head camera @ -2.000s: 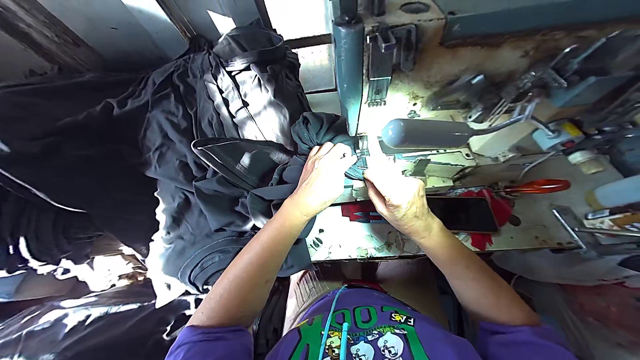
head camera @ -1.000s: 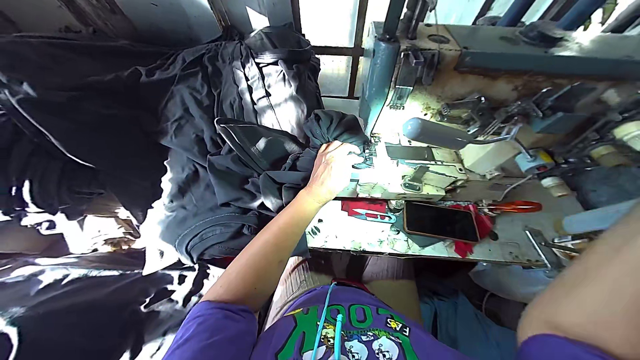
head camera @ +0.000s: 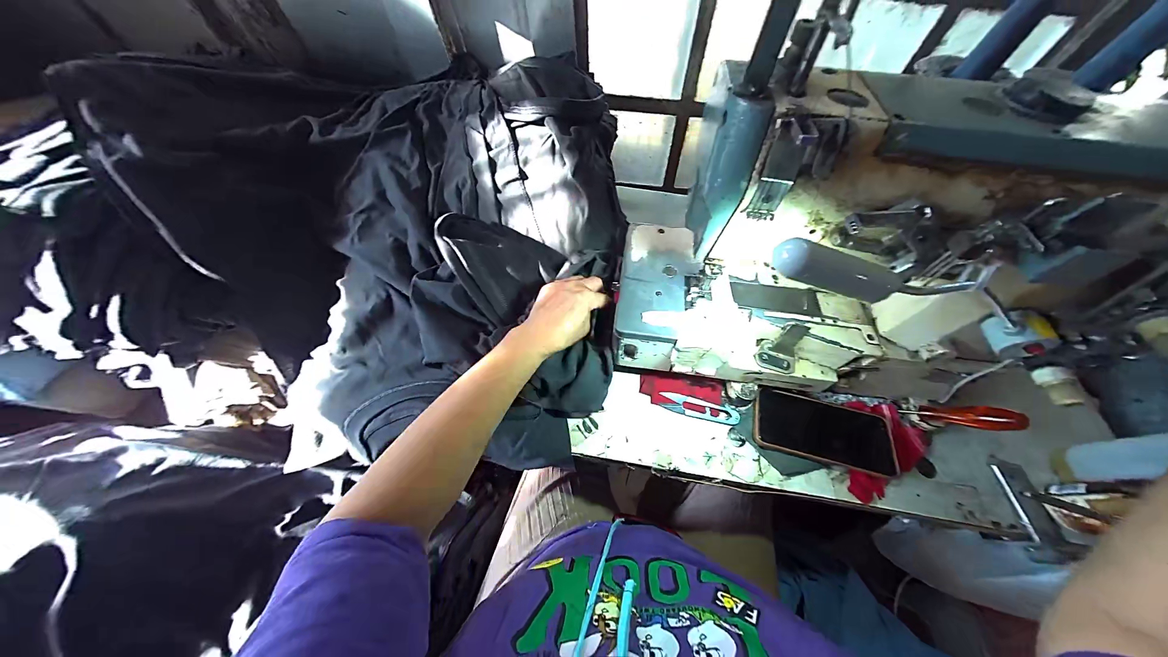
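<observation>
My left hand grips a bunched part of a dark garment just left of a sewing machine's bed. The garment lies over a heap of dark cloth, with a pale-lit strip at its upper part. Light falls on the needle area, where no fabric shows under the presser foot. Only a blurred forearm or part of the hand of my right arm shows at the lower right edge; what that hand holds is hidden.
Along the table's front edge lie thread snips, a smartphone on red cloth and a screwdriver with an orange handle. A grey padded lever juts over the machine. More dark cloth is piled at the lower left.
My right hand has left the needle area and moved to the right, out to the frame's edge. My left hand has drawn the garment leftward, away from the presser foot.
</observation>
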